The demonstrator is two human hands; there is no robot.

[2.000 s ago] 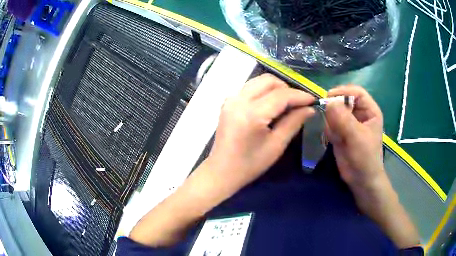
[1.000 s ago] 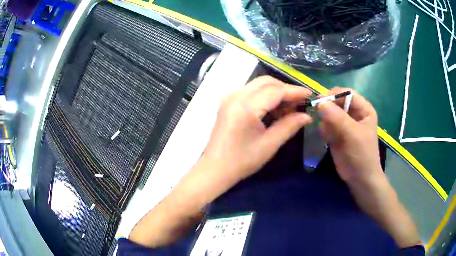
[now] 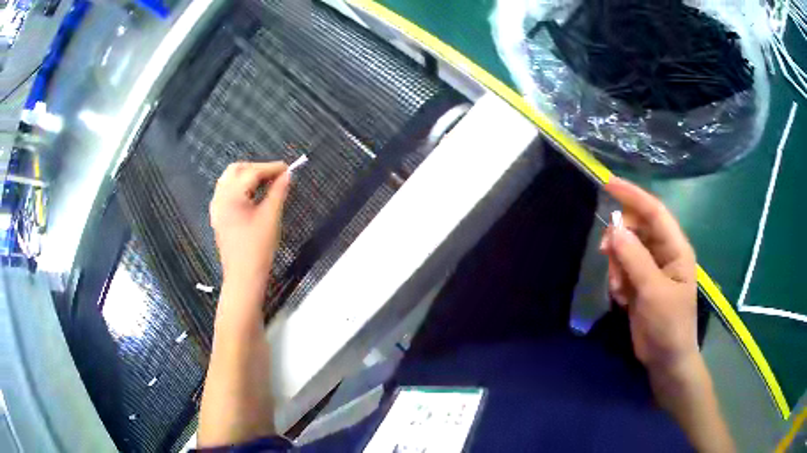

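Observation:
My left hand (image 3: 246,208) is over the mesh conveyor belt (image 3: 239,97), fingertips pinched on a short white sleeved piece (image 3: 298,163). Whether that piece touches the belt cannot be told. My right hand (image 3: 653,265) is near the yellow-edged bench border, thumb and finger holding a small white marker sleeve (image 3: 617,217); a thin dark line shows beside it. A few small white pieces lie spaced out on the belt, one of them below my left hand (image 3: 204,287). A blurred white strip (image 3: 361,146) shows farther up the belt.
An open clear plastic bag (image 3: 659,146) full of black pieces stands on the green mat (image 3: 779,257). White tubing (image 3: 766,212) lies at its right. A pale bar (image 3: 425,234) runs along the belt's end. A printed card (image 3: 425,420) shows at my front.
My hands have parted. My left hand moved left over the belt with a white piece; my right hand stays on the right with a white sleeve. The camera view has shifted.

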